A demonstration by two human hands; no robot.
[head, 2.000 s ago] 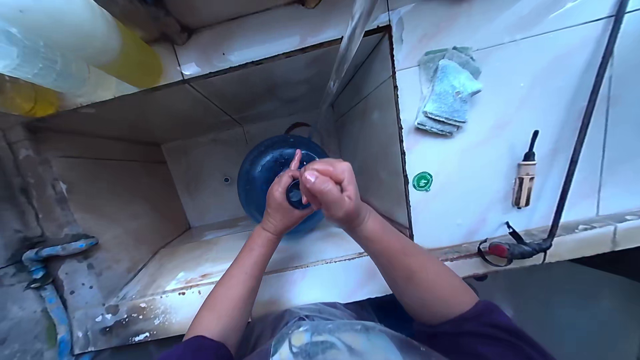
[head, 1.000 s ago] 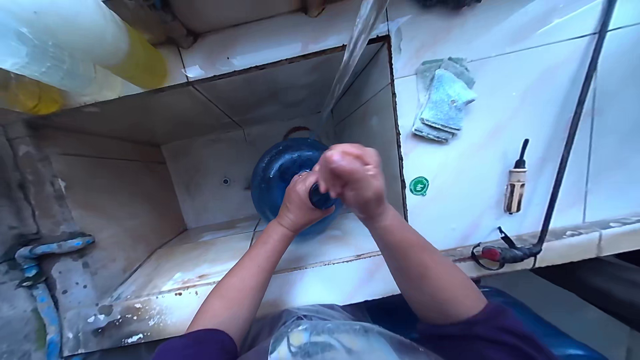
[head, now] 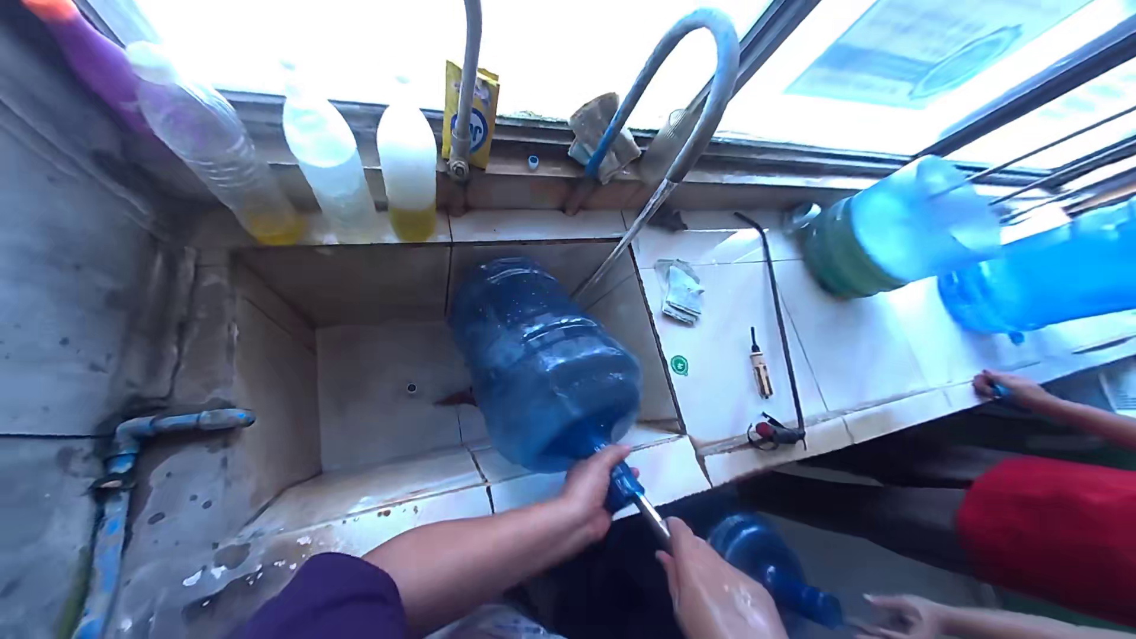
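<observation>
A large blue plastic water jug lies tilted in the tiled basin, its neck over the front ledge toward me. My left hand grips the jug's neck. My right hand is closed on a metal rod, whose far end goes into the jug's mouth; what is on that end is hidden. Behind the jug, a thin stream or clear tube comes down from a curved grey hose into the basin.
Bottles line the back ledge. On the right counter are folded cloths, a small tool, a black rod and large jugs. A person in red stands at right, hands near the counter edge and another blue jug.
The jug has gone from upright in the basin to tilted toward me. My right hand has moved off its mouth and now holds the rod. The view has widened and shifted.
</observation>
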